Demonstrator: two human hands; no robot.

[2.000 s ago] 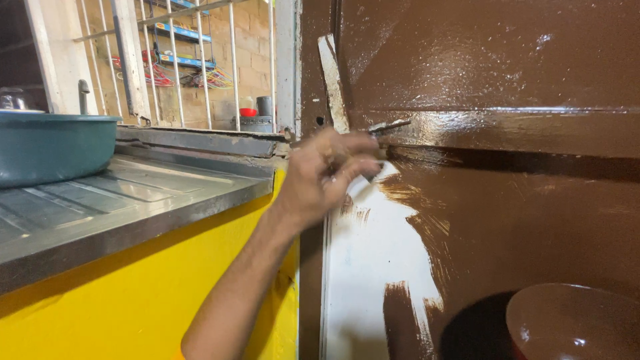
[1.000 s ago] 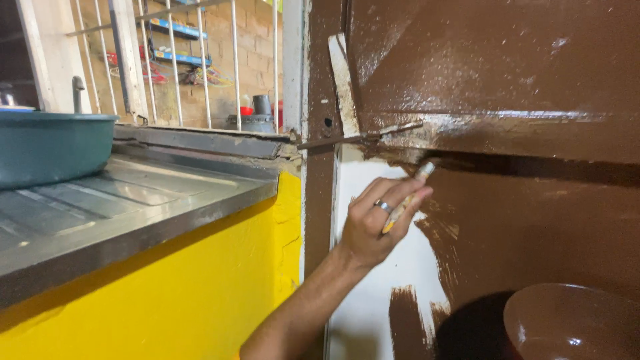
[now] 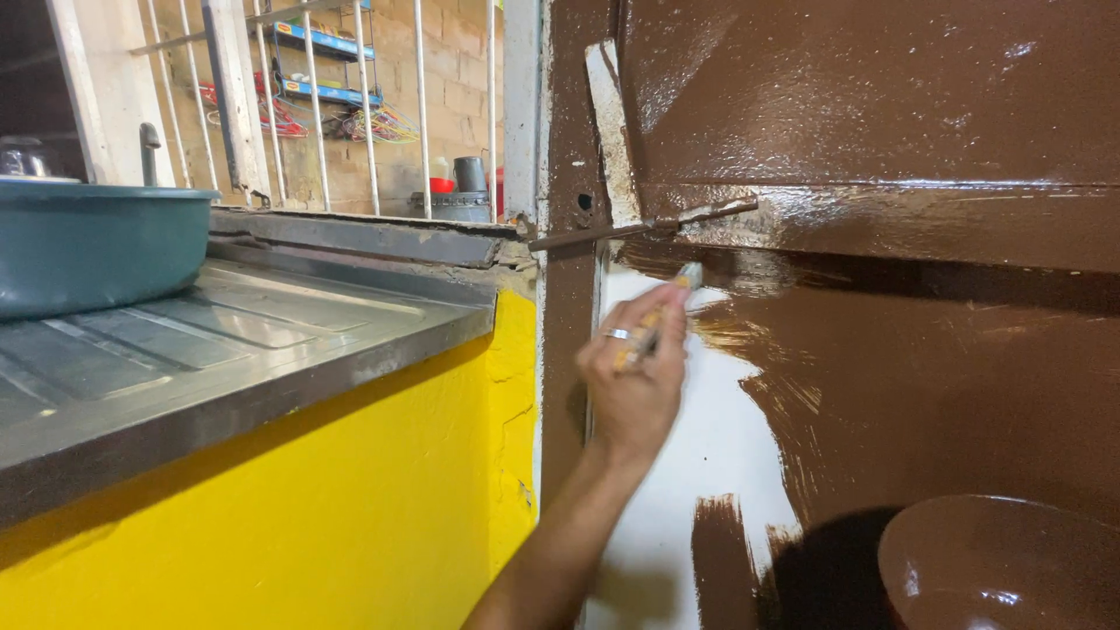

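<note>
My left hand point(image 3: 634, 367), with a ring on one finger, grips a paintbrush point(image 3: 647, 328) with a yellowish handle. The brush tip points up and right, at the upper edge of the white area on a door panel point(image 3: 927, 376) coated with glossy brown paint. Below the hand the white unpainted patch point(image 3: 726, 420) has ragged brown streaks along its right side. A brown-painted metal latch bar point(image 3: 604, 234) and an upright strip of worn metal point(image 3: 615, 131) are just above. A round bowl point(image 3: 997, 560) with brown, shiny contents is at lower right. My right hand is out of view.
At left a stainless steel draining board point(image 3: 262, 324) juts out above a yellow wall point(image 3: 306, 525). A teal plastic basin point(image 3: 96, 249) rests on it. Behind stands a window with white bars point(image 3: 366, 114), its sill edge close to the door frame.
From a blurred position at the latch, my left hand moved lower and right with the brush, then back left along the panel's upper edge. The bowl stays at lower right.
</note>
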